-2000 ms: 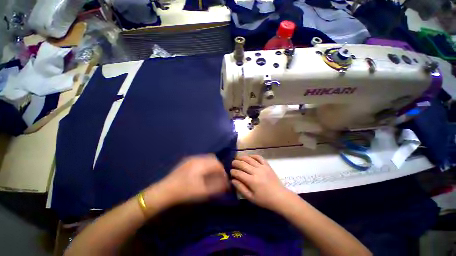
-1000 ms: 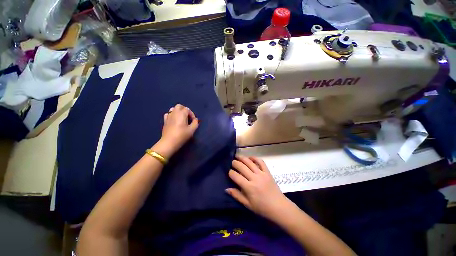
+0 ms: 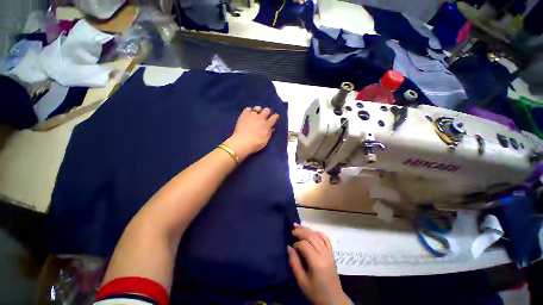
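A large dark navy fabric panel [image 3: 137, 161] lies spread on the white table left of the sewing machine [image 3: 411, 158]. Its right edge runs beside the presser foot [image 3: 315, 177], with pale machine bed showing between them. My left hand [image 3: 256, 128], with a gold bracelet at the wrist, rests palm down on the panel near its upper right edge, fingers slightly apart, holding nothing. My right hand [image 3: 314, 259] is at the panel's right edge, nearer me than the foot, with fingertips and thumb on the edge. The cloth partly hides its grip.
Blue-handled scissors [image 3: 431, 235] and a curled white strip [image 3: 487, 235] lie right of the foot. A red-capped bottle [image 3: 390, 83] stands behind the machine head. White scraps [image 3: 77, 56] lie at the upper left. Navy and grey pieces [image 3: 417, 68] are piled behind the machine.
The view has shifted, placing the machine lower right. The panel's right edge has come away from the foot, and the white gap between pieces is covered. My left hand has moved farther up the cloth.
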